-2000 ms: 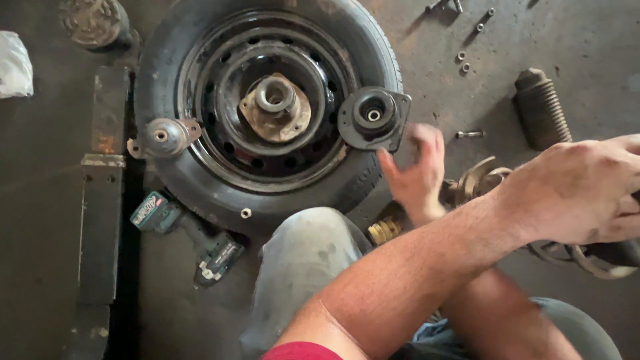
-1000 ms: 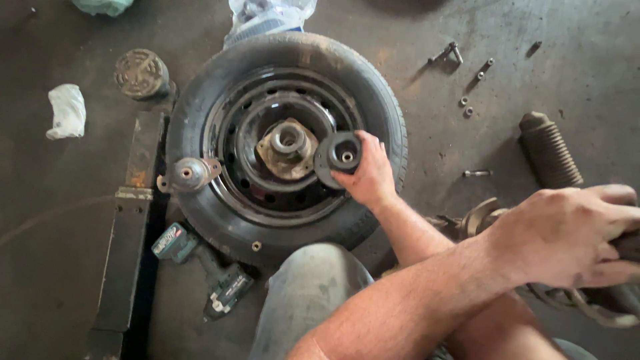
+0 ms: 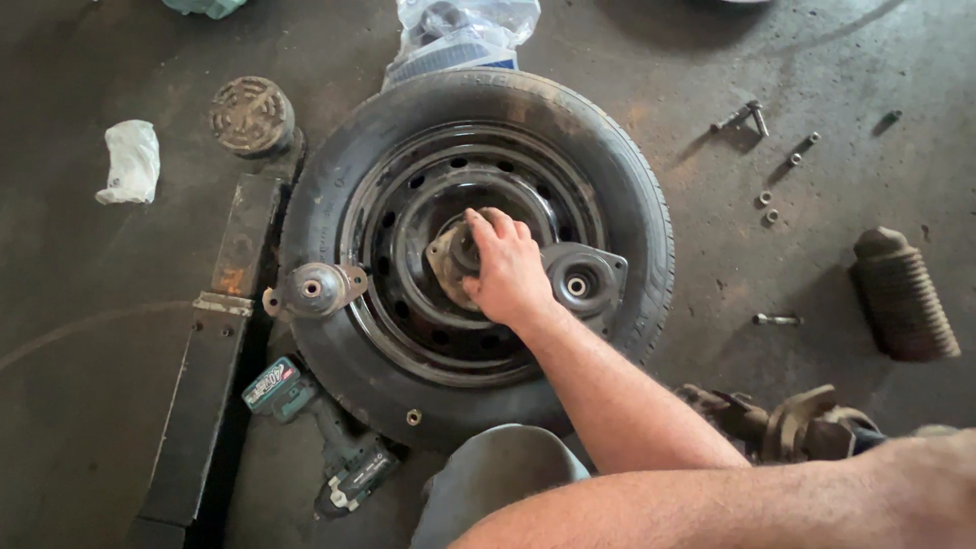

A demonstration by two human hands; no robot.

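My right hand is over the middle of a steel wheel with a tyre, its fingers and thumb closed around the raised centre of a rusty strut mount. Just right of this hand, a black strut mount lies on the rim and tyre. At the wheel's left edge sits another worn mount with a metal flange. A nut rests on the lower tyre. My left forearm crosses the bottom right; the left hand is outside the frame.
A cordless impact wrench lies lower left beside a dark metal beam with a round pad. Bolts and nuts lie right of the wheel, near a ribbed dust boot. Worn strut parts are lower right. Plastic bags touch the tyre's top.
My right hand has let go of the black mount and moved left onto the rusty one. The left hand, seen earlier at the right, has left the view.
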